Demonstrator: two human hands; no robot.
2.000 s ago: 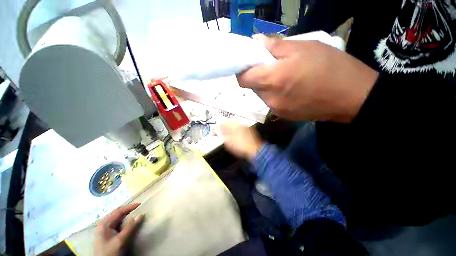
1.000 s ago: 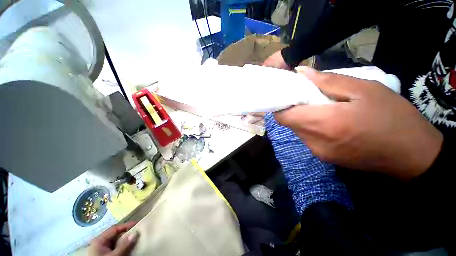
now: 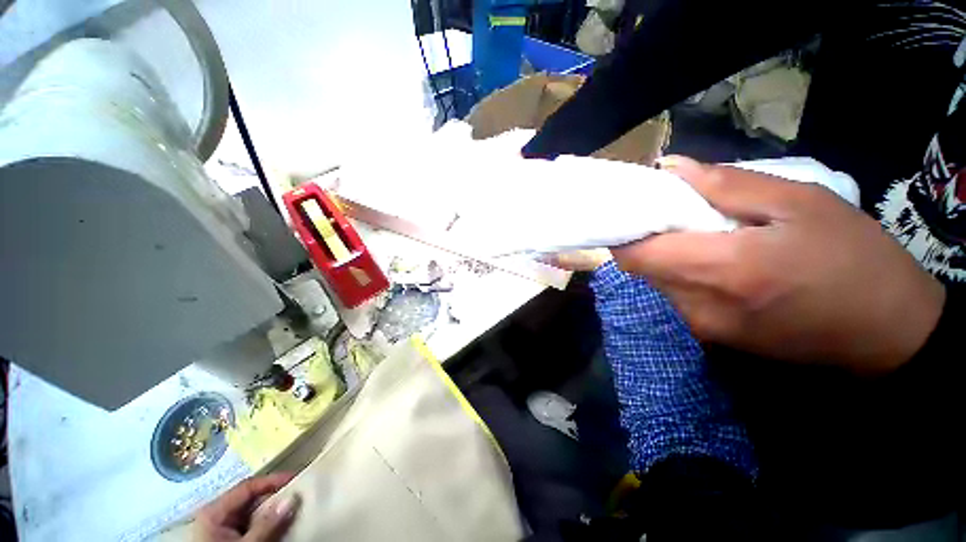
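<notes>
A beige bag panel with bright yellow edging lies at the front edge of the table, below the snap press. My left hand, at the lower left, holds the panel's near-left part between thumb and fingers. My right hand, at the end of a blue checked sleeve, is at the table's right end; most of it is hidden behind a white bundle, so its grip cannot be seen. The press die area with yellow wrapping is just behind the panel. A parts dish holds brass-coloured bits.
Another person's hand holds the white bundle over the table's right end, near my right arm. A red tape dispenser stands right of the press, with crinkled clear plastic beside it. An open brown carton is behind.
The view has shifted, so the press looks nearer. The white bundle and the other person's hand are lower and farther right. My right hand has moved from beside the plastic to behind the bundle.
</notes>
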